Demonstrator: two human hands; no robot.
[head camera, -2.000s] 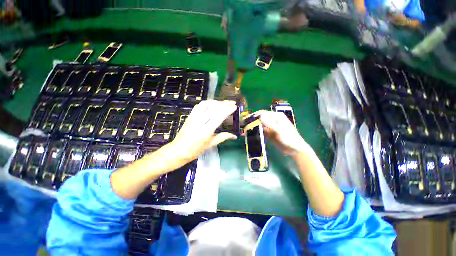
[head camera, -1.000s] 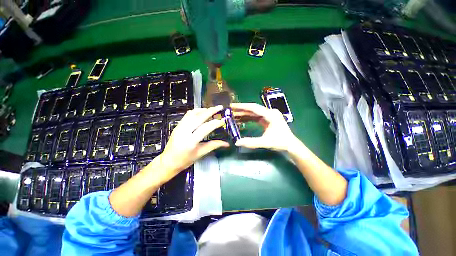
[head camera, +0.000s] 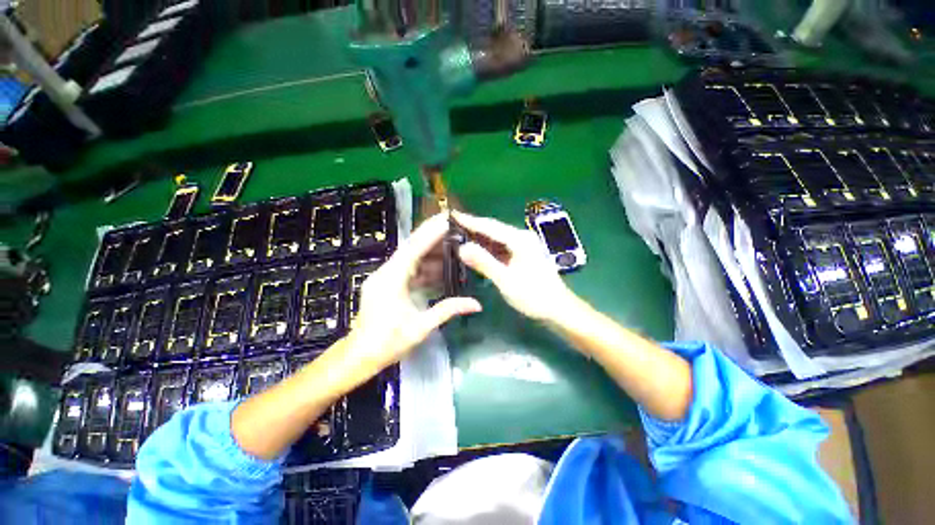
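A dark, phone-sized part (head camera: 454, 269) is held nearly edge-on between my hands, just in front of the press. My left hand (head camera: 402, 285) grips its left side, with the thumb at its lower end. My right hand (head camera: 521, 272) has its fingers on the upper right side of the part. The hands hide much of it, so I cannot tell whether it is one piece or two together. A phone unit with a pale rim and dark screen (head camera: 559, 240) lies on the green surface right of my right hand.
The green bench press (head camera: 408, 92) stands ahead of my hands. A black parts tray (head camera: 231, 308) lies left on white sheets. A tray stack (head camera: 820, 205) with ragged white liners (head camera: 672, 220) is right. Several phone units, including one at the back (head camera: 531, 127), lie behind.
The separate pale-rimmed unit hanging from my right hand two seconds ago no longer shows separately. Both hands now hold the dark part edge-on. The right thumb has moved up since one second ago.
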